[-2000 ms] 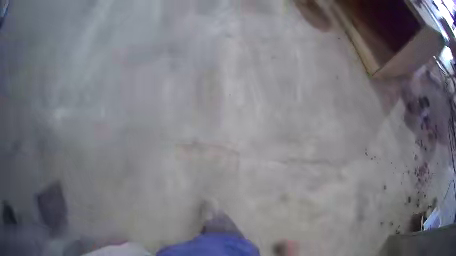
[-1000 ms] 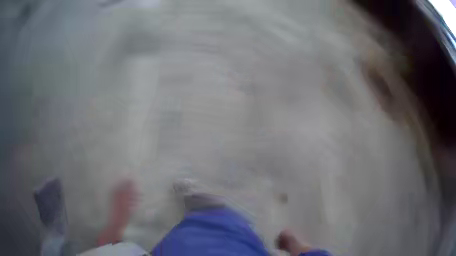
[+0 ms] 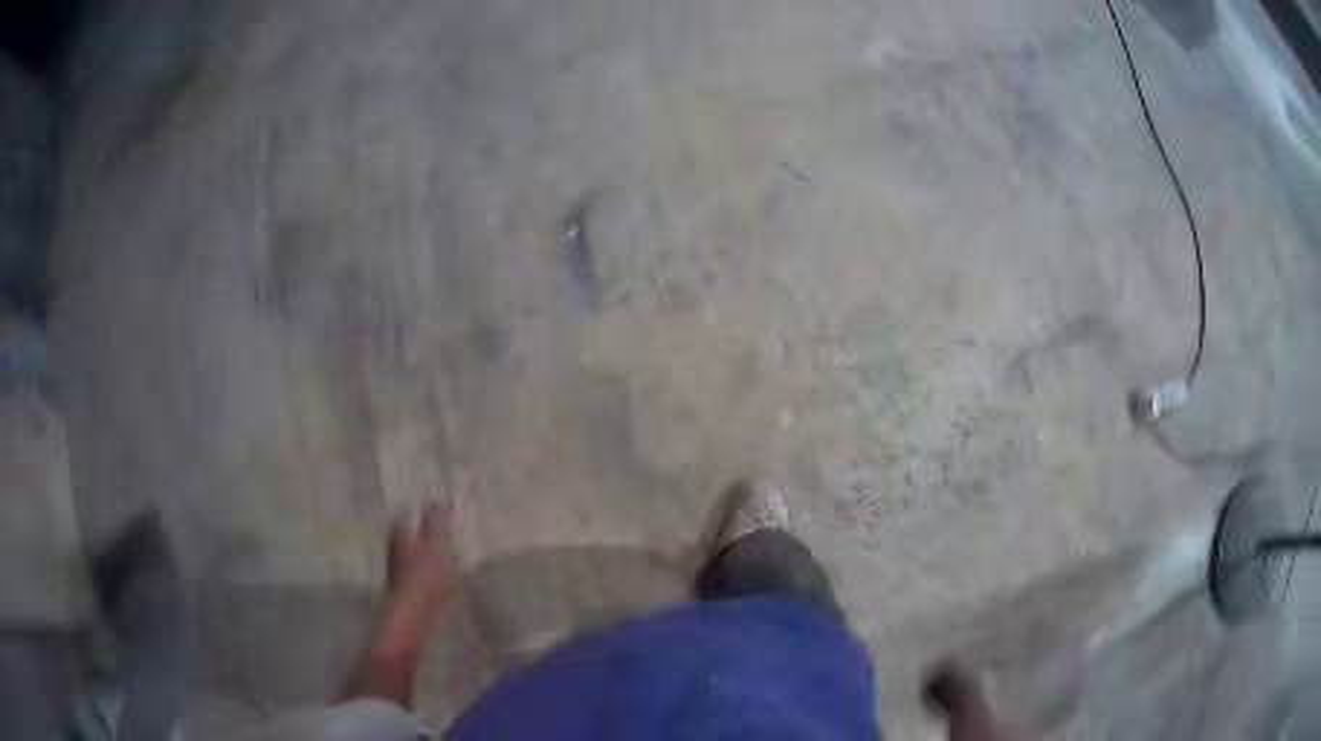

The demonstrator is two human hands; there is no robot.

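Note:
My left hand hangs low at the left of my body with nothing seen in it, its fingers blurred and somewhat apart. My right hand is at the bottom edge, dark, blurred and partly cut off; its finger pose cannot be told. Neither hand touches anything visible. The stained pale concrete floor lies in front of me. My blue garment and one light shoe show at the bottom.
A thin black cable runs down the right to a small pale block on the floor. A dark round base with a rod stands at the right. A blurred dark grey shape is at the lower left.
The large box-like panel piece at the right has gone from view; the cable and round base have appeared. My left hand has come into view, and my shoe is further right.

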